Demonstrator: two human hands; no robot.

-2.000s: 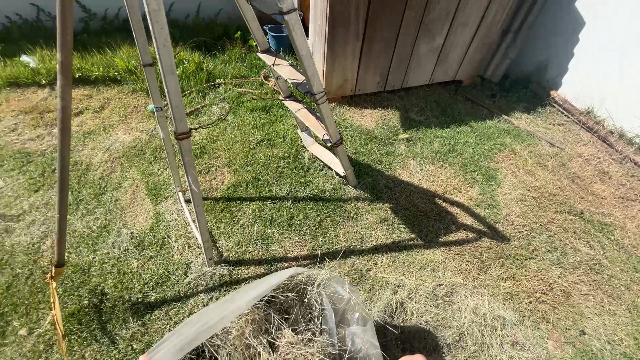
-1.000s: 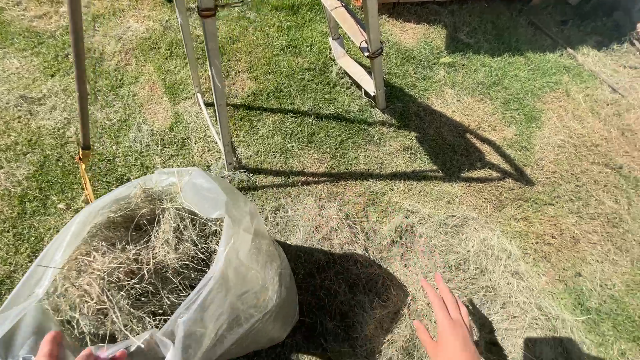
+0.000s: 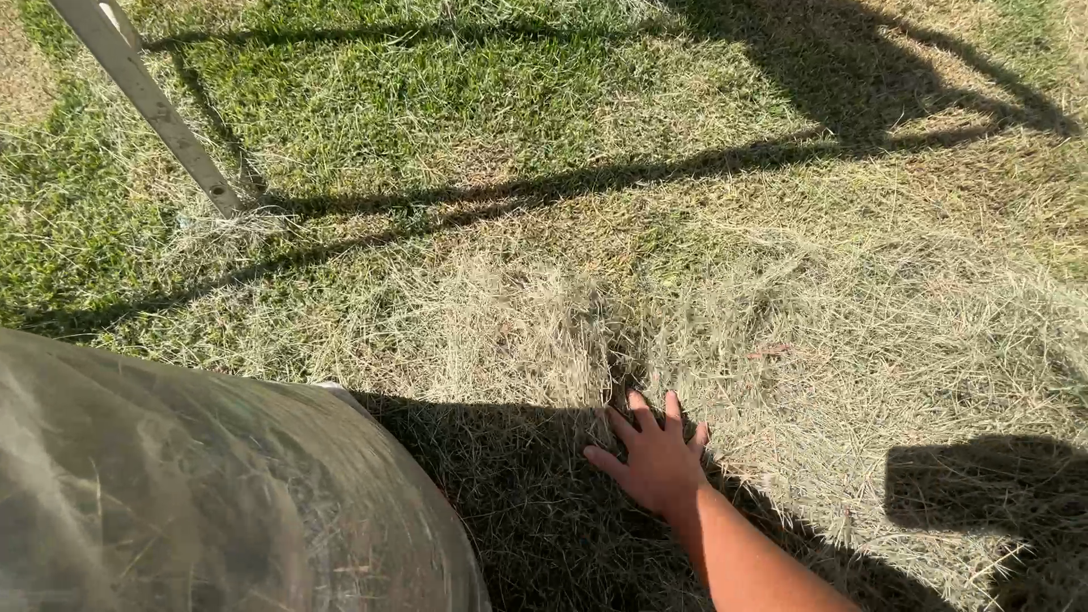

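Observation:
My right hand (image 3: 659, 463) is spread palm down at the loose dry grass clippings (image 3: 850, 357), its fingers apart and nothing gripped in them. To its left stands a translucent plastic bag (image 3: 221, 484), full-bodied, with dry grass showing through its side. The bag's mouth is out of view. My left hand is not in view.
A leg of a metal stepladder (image 3: 161, 110) rests on the lawn at the upper left, beyond the bag. Shadows of the ladder cross the green grass (image 3: 527, 102). Another shadow lies between the bag and my right hand.
The view has moved down and closer to the ground. My right hand has come down to the clippings beside the bag. My left hand, at the bag's rim a second ago, has left view.

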